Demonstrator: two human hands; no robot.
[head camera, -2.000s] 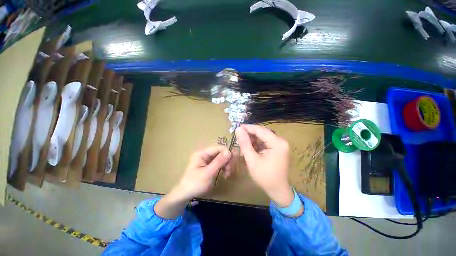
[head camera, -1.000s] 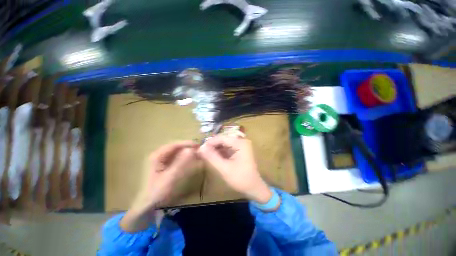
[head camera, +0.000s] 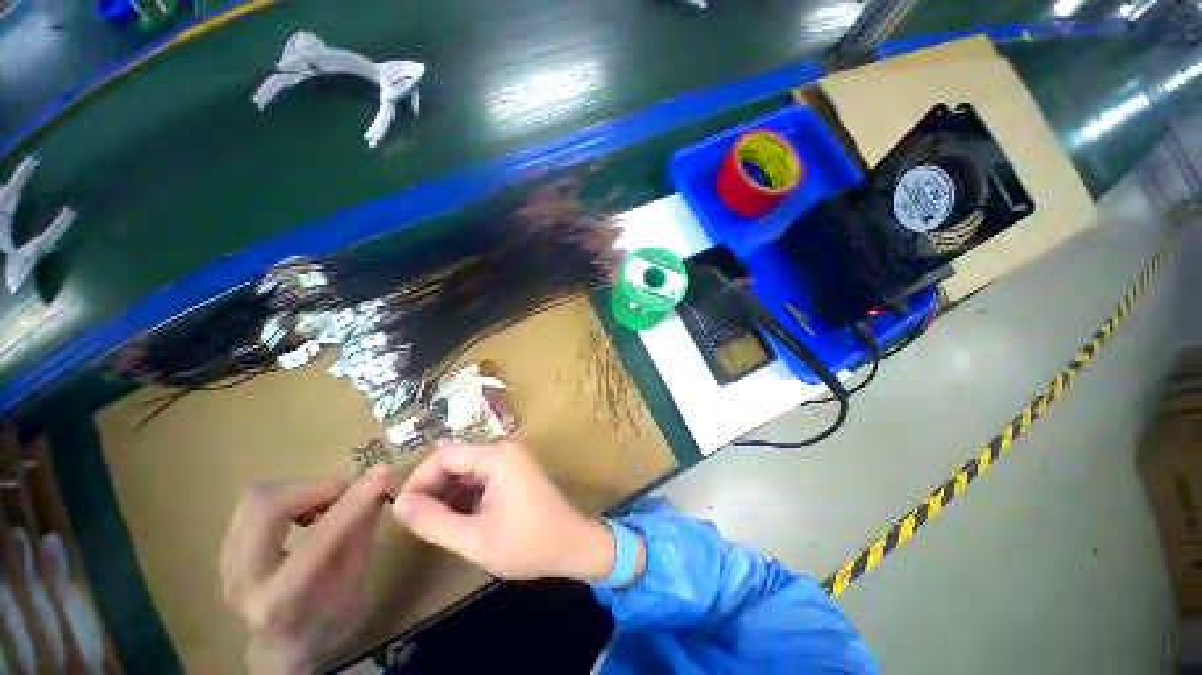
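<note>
My left hand (head camera: 301, 560) and my right hand (head camera: 494, 512) are close together over the front of the brown mat (head camera: 185, 528). Fingertips of both hands pinch a short thin dark wire (head camera: 388, 498) between them; most of it is hidden by the fingers. Just beyond them is the fixture wrapped in white tape (head camera: 477, 402). A big bundle of dark lead wires (head camera: 461, 301) lies across the back of the mat, with white labelled ends (head camera: 367, 353) clustered near its middle.
Green solder spool (head camera: 649, 285), black stand (head camera: 725, 323) and white paper (head camera: 686, 402) are right of the mat. A blue bin (head camera: 705, 165) holds a red and yellow tape roll (head camera: 758, 174). A black fan (head camera: 943, 198) is beyond. White housings (head camera: 340, 73) lie on the green conveyor. Loose wires (head camera: 609, 382) lie on the mat.
The view has turned to the right and tilted, so the fan and more floor show. The hands stay together at the wire. The taped fixture, hidden behind my right hand earlier, now shows.
</note>
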